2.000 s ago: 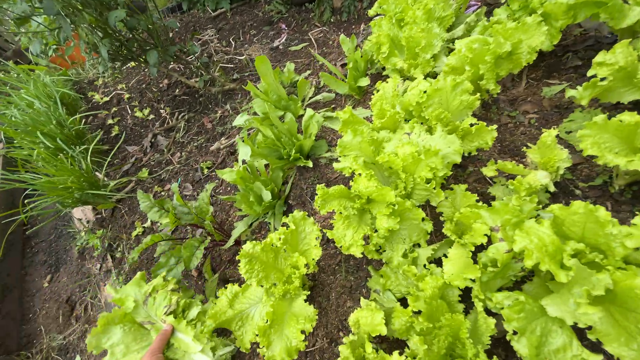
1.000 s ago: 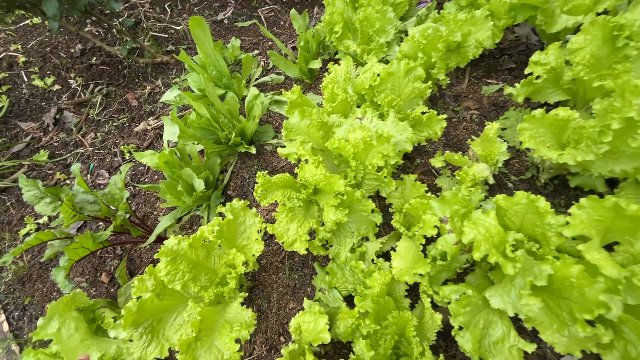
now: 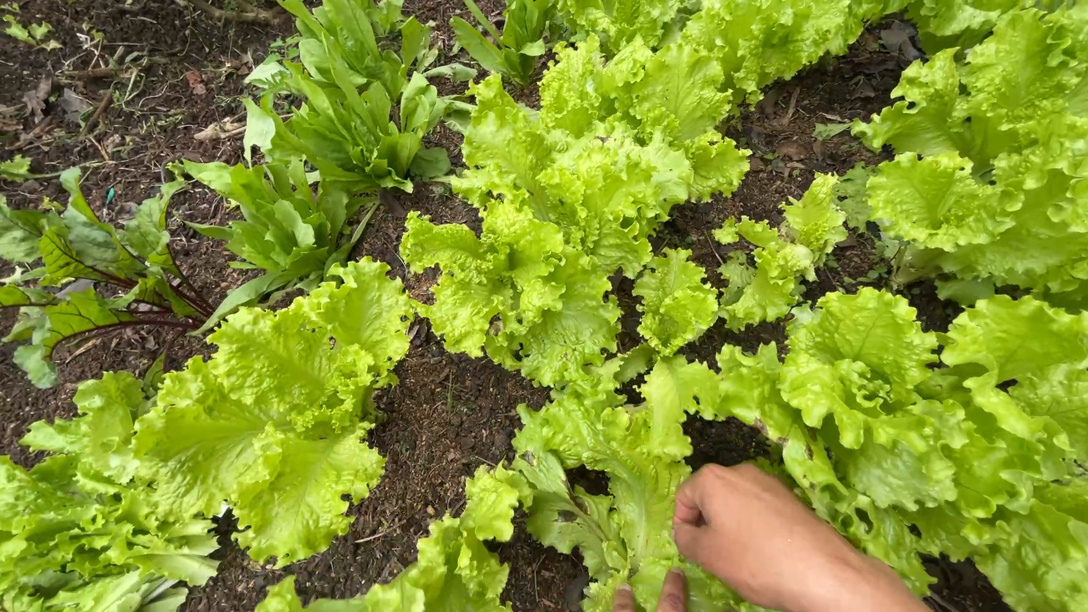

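My right hand (image 3: 756,535) reaches in from the lower right, its fingers curled down against the leaves of a frilly light-green lettuce plant (image 3: 629,484). The leaves and the back of the hand hide its fingertips, so a hold cannot be made out. Two fingertips of my left hand (image 3: 650,597) show at the bottom edge, touching the same foliage; the rest of that hand is out of frame. Some leaves here have small holes and brown marks. Another lettuce (image 3: 272,416) grows to the left across bare soil, with more lettuce leaves (image 3: 93,544) at the lower left.
Large lettuces (image 3: 884,391) crowd the right side, and a row of lettuce (image 3: 544,280) runs up the middle. Smooth-leaved greens (image 3: 357,110) grow at the upper left, near a red-stemmed leafy plant (image 3: 110,280). Dark soil (image 3: 450,416) lies between the plants.
My right hand and the fingertips of my left hand have come into view at the lower lettuce leaves. The view has shifted closer to the lettuce rows.
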